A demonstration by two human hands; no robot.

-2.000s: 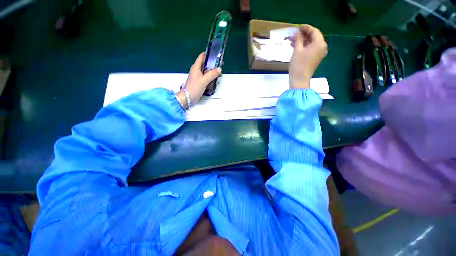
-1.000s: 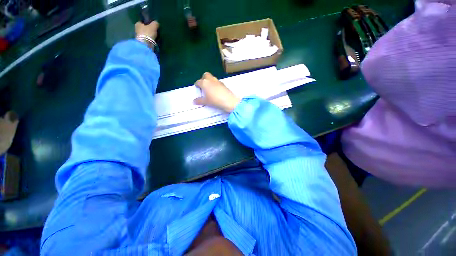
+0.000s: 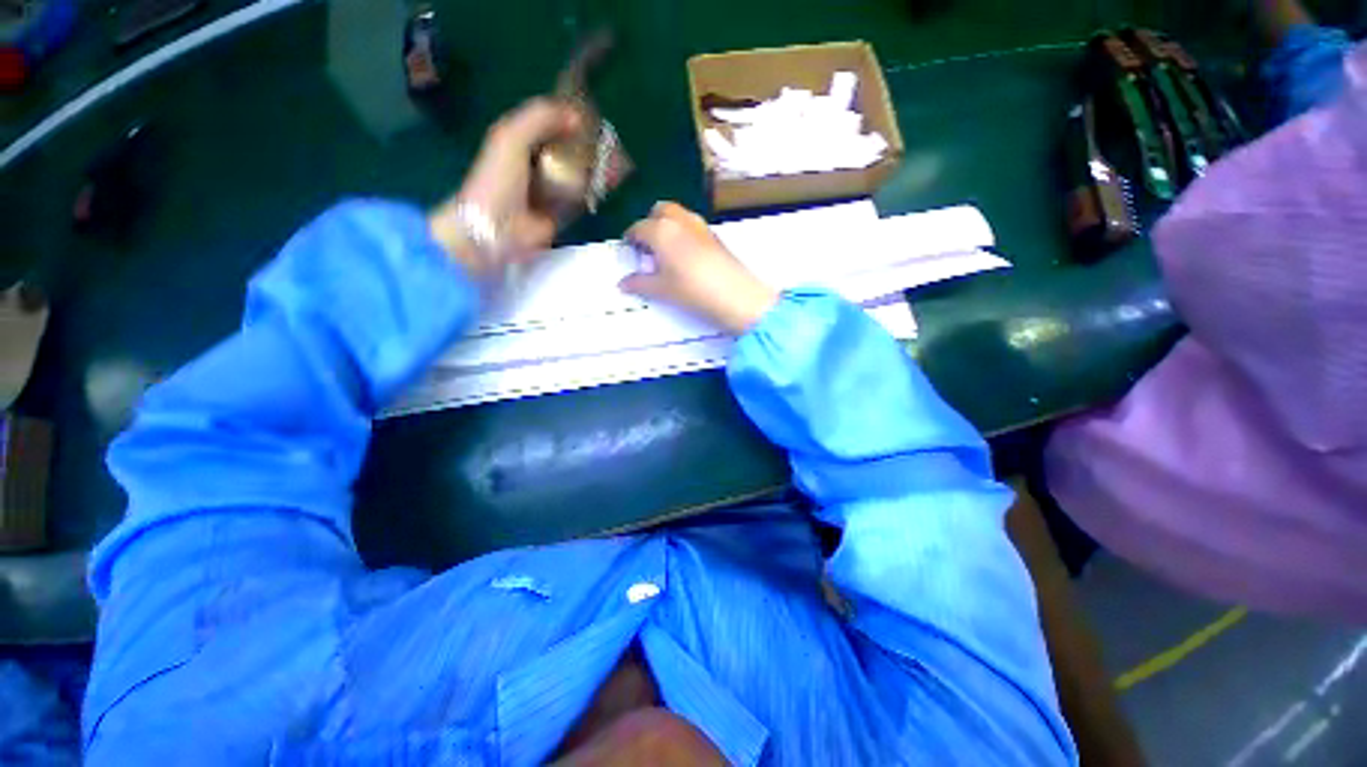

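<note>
My left hand (image 3: 517, 180) is blurred by motion above the left part of the sheets. It holds a dark and brown clipper (image 3: 577, 162), also blurred. White label sheets (image 3: 810, 247) lie in a loose, slightly fanned stack on the dark green bench. My right hand (image 3: 690, 267) rests on the middle of the sheets with its fingers bent together; whether a label is between the fingertips cannot be told.
An open carton (image 3: 802, 188) full of white strips stands beyond the sheets. Several clippers (image 3: 1154, 128) stand in a row at the right, beside a person's pink sleeve (image 3: 1274, 300). Another clipper (image 3: 423, 53) lies at the far side. A brown box (image 3: 23, 480) is at the left edge.
Since one second ago my left hand has come back from the far left side towards the sheets with a clipper. My right hand stays on the sheets. The view has shifted slightly.
</note>
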